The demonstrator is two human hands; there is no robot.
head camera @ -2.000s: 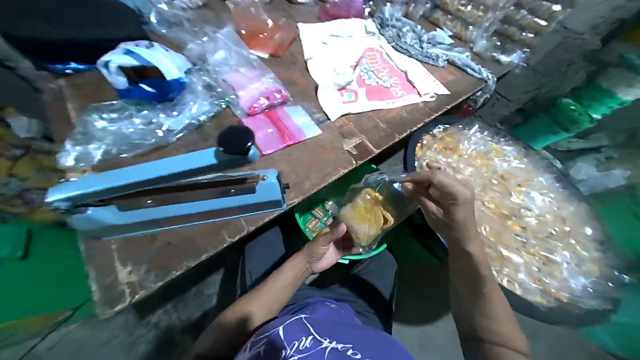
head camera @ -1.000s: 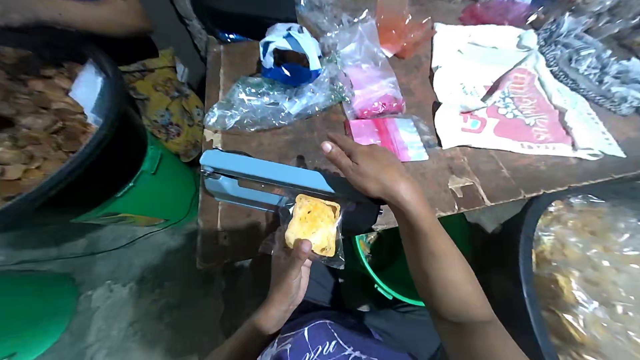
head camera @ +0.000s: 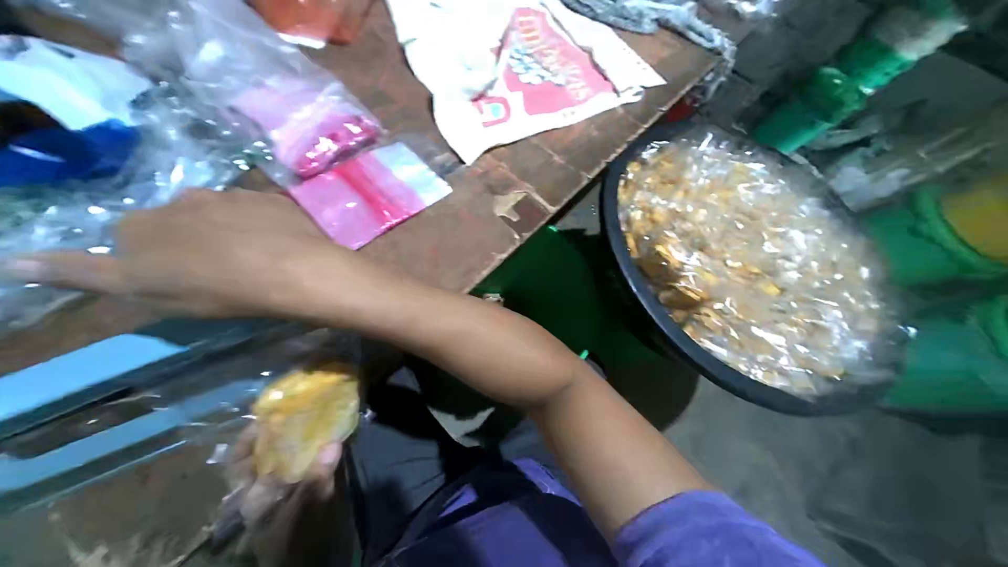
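Observation:
My left hand (head camera: 272, 480), low and blurred, holds a clear plastic bag of yellow-orange chips (head camera: 305, 421) beside the blue impulse sealer (head camera: 87, 386). The sealer's two long arms stand apart at the left. Above it my right hand (head camera: 185, 252) reaches left over the table, blurred, its fingers toward crumpled clear plastic bags (head camera: 169, 161). Whether it touches them I cannot tell. Nothing shows in its grasp. A pink packet (head camera: 370, 193) lies just past my right forearm.
A printed white and pink sack (head camera: 543, 71) lies on the wooden table (head camera: 472, 213). Right of the table stands a black-rimmed tub (head camera: 685, 346) full of bagged chips. A green bucket (head camera: 543, 276) is below the table edge, with green containers (head camera: 945, 346) at far right.
My right hand has left the sealer's dark end and reaches toward the clear bags. My left hand still holds the bag of chips. The view has swung right.

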